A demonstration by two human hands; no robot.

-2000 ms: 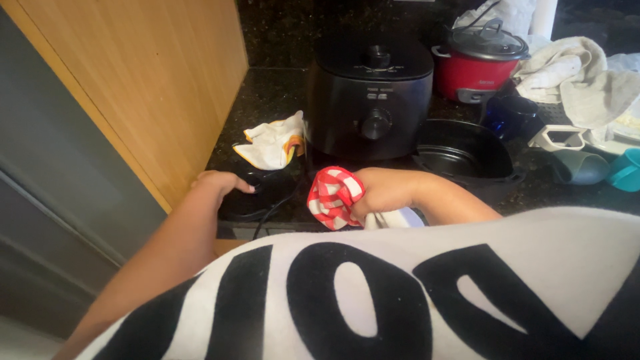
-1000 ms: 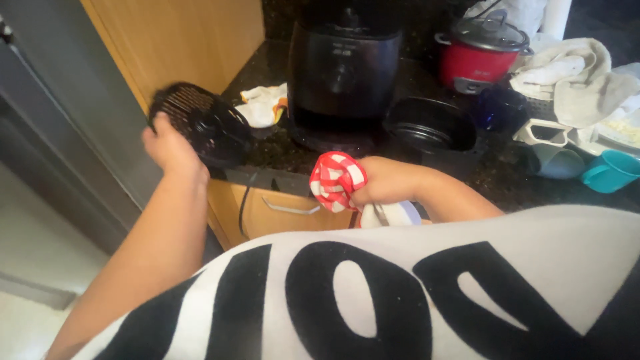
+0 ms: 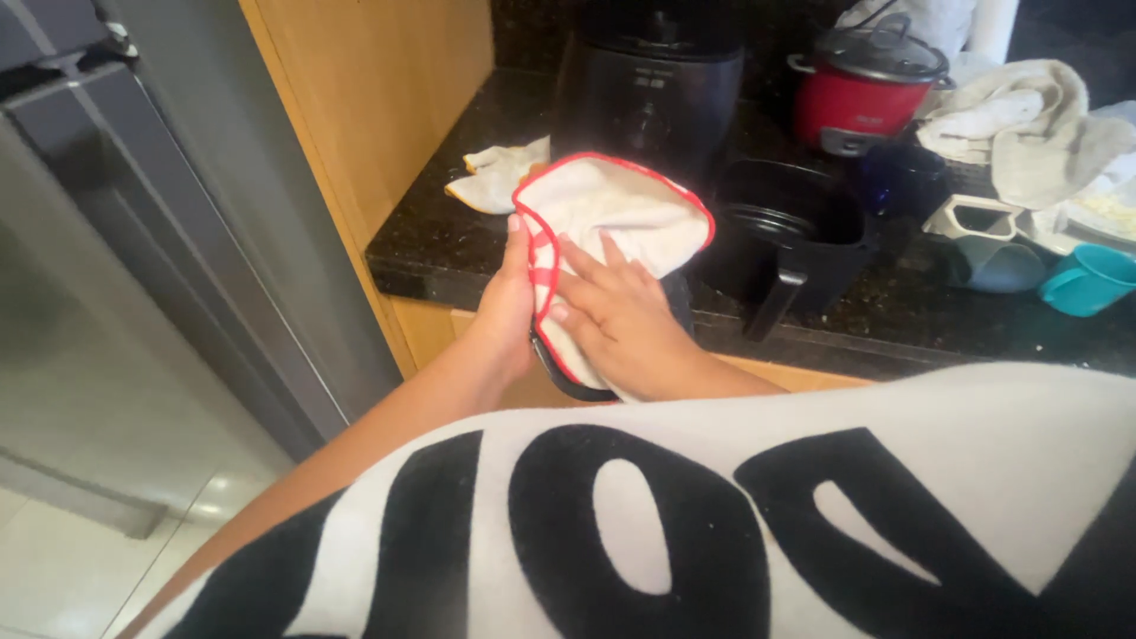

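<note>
A white cloth with red edging (image 3: 621, 209) lies over a black air fryer tray (image 3: 568, 383), which it mostly covers; only the tray's dark rim shows at the lower edge. My left hand (image 3: 510, 306) grips the tray and cloth along their left side, thumb up. Across the cloth, my right hand (image 3: 621, 319) presses with its fingers spread. Behind stands the black air fryer body (image 3: 652, 98). Its black drawer (image 3: 785, 222), handle toward me, rests on the counter to the right of my hands.
On the granite counter (image 3: 426, 253) a crumpled white cloth with yellow edging (image 3: 501, 177) lies at left. Rightward are a red rice cooker (image 3: 865, 93), a dark blue glass (image 3: 901, 177), a turquoise mug (image 3: 1087, 280) and towels (image 3: 1034, 124). A fridge (image 3: 177, 222) and wooden panel (image 3: 390, 106) bound the left.
My left hand has lifted the black tray off the counter and brought it in front of me. The red-edged cloth, bunched in my right hand before, is spread over it. The view has shifted left.
</note>
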